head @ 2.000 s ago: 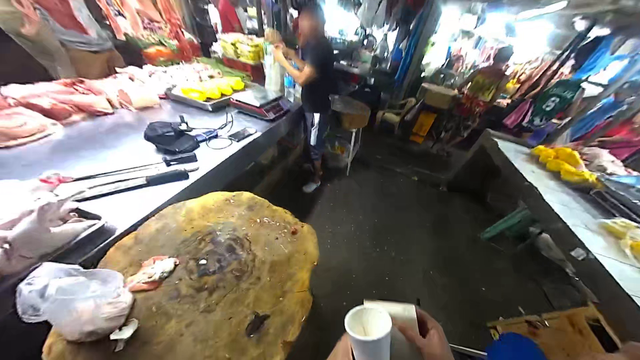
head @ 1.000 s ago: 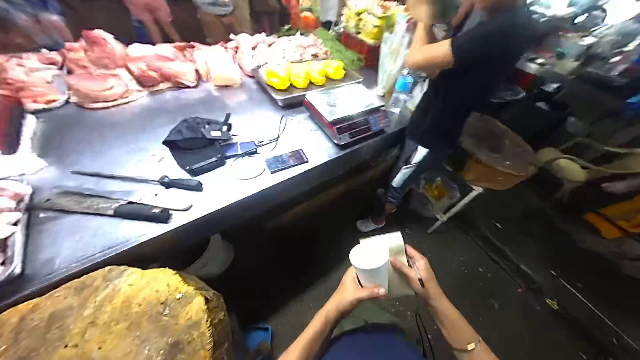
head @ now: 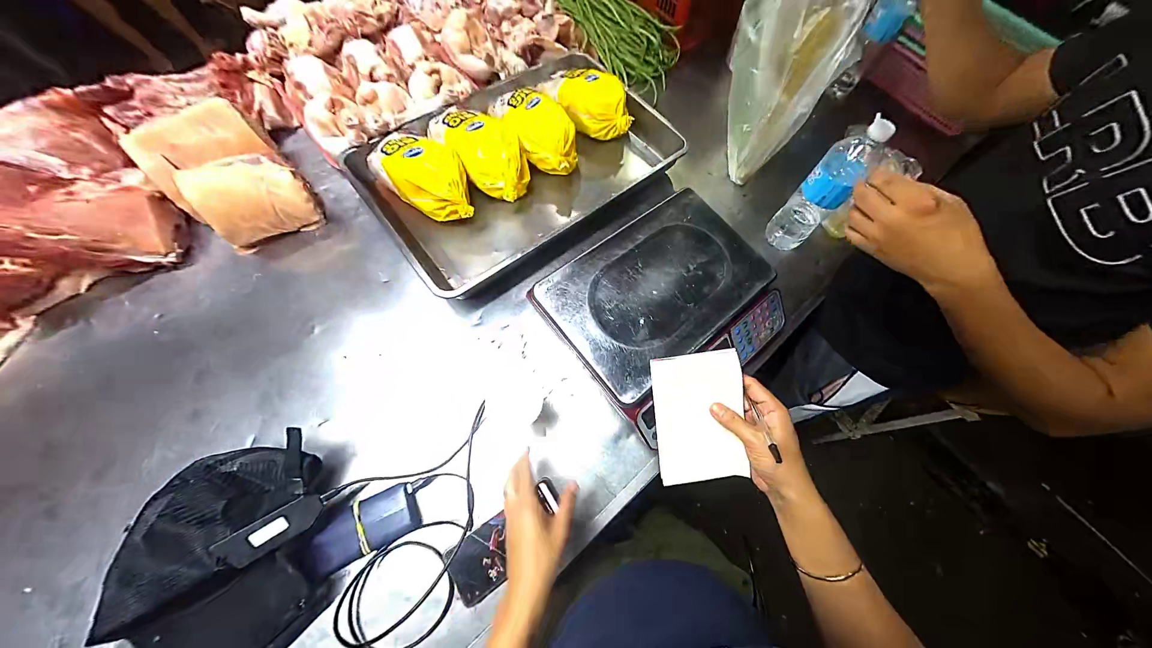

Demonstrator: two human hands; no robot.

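Observation:
My right hand (head: 765, 441) grips a white paper pad (head: 700, 418), thumb on its face, with a pen (head: 763, 423) between the fingers. The pad partly covers the near edge of a digital scale (head: 661, 288). My left hand (head: 535, 526), somewhat blurred, is over a smartphone (head: 477, 562) at the counter's edge. Its thumb and fingers are apart, and a small dark piece shows between them; contact with the phone is unclear. Left of it lie a looped black cable (head: 454, 540), a dark blue device with a yellow band (head: 382, 519) and a black mesh bag or cap (head: 207, 513).
On the metal counter (head: 360, 351) are a tray (head: 441, 279) with several yellow-wrapped packs (head: 481, 153), raw meat (head: 81, 216), chicken pieces (head: 414, 63) and green beans (head: 621, 40). A person in a black shirt (head: 1062, 189) stands at right, one hand by a water bottle (head: 828, 184).
The view has moved closer to the counter and scale. My left hand has let go of the white cup, now out of view, and moved apart from my right hand, over the phone.

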